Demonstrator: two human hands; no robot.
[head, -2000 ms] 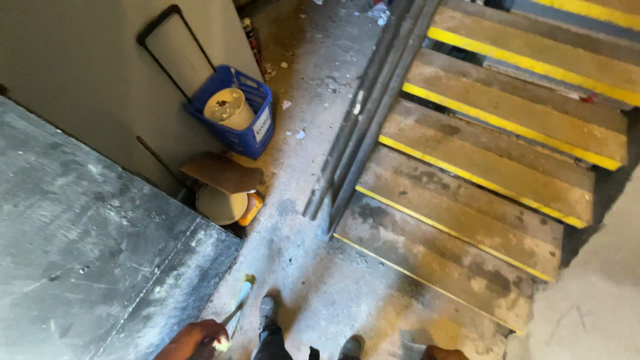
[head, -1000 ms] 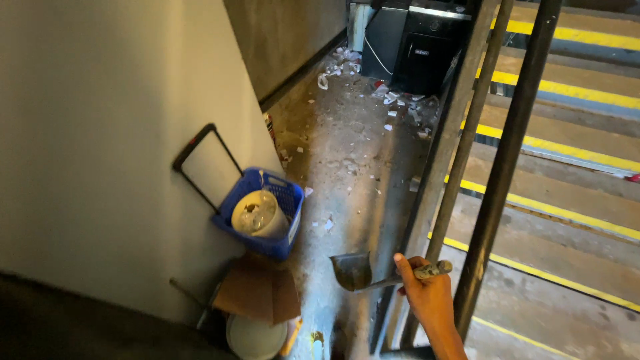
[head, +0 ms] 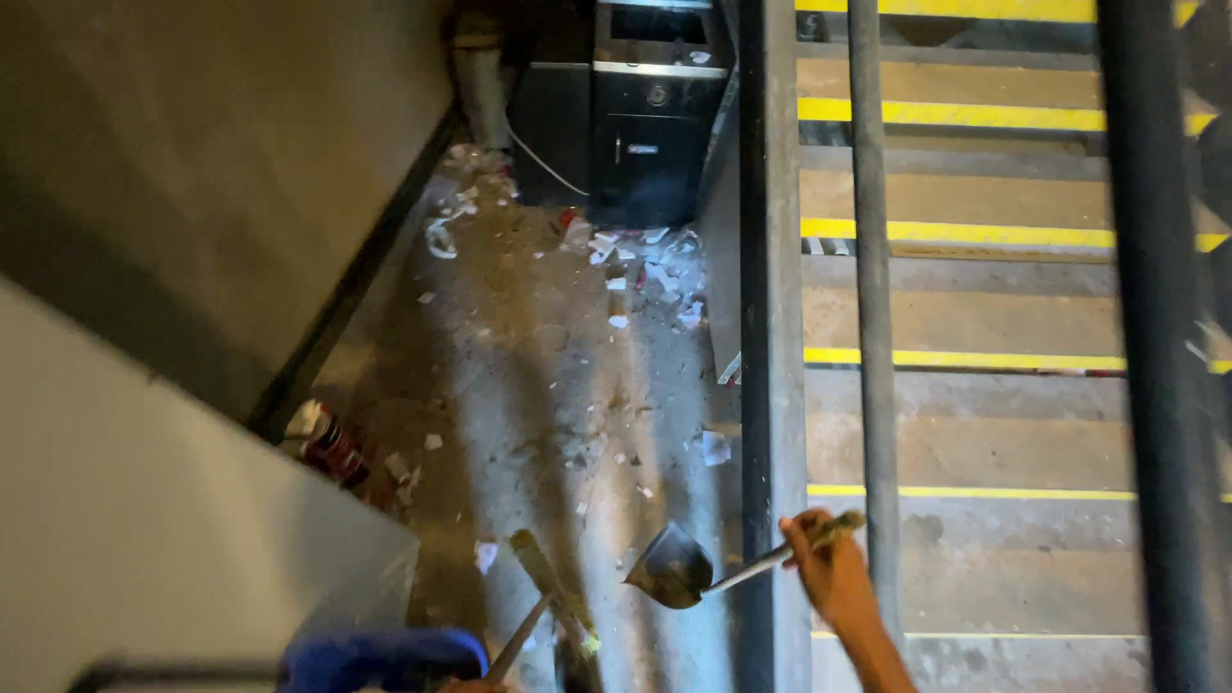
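At the lower right, my right hand [head: 823,568] grips the handle of a small metal hoe [head: 674,568], whose broad dark blade hangs over the floor left of the stair rail. My left hand [head: 472,685] shows only at the bottom edge, closed around the stick of a tool with a worn, greenish, brush-like head [head: 553,587]. That head is left of the hoe blade and apart from it. Scraps of paper and plastic litter [head: 659,269] lie on the dusty floor in front of a black cabinet [head: 645,154].
Metal stair rails [head: 874,289] run beside steps with yellow edges [head: 1001,361] on the right. A pale panel [head: 192,500] stands at the left, with a blue basket [head: 385,654] at its foot and a dark red container [head: 335,450] behind it. A cable hangs by the cabinet.
The view has moved forward along the passage toward the black cabinet. The left hand's tool has come into sight beside the hoe. The hoe is still in my right hand, as one second ago.
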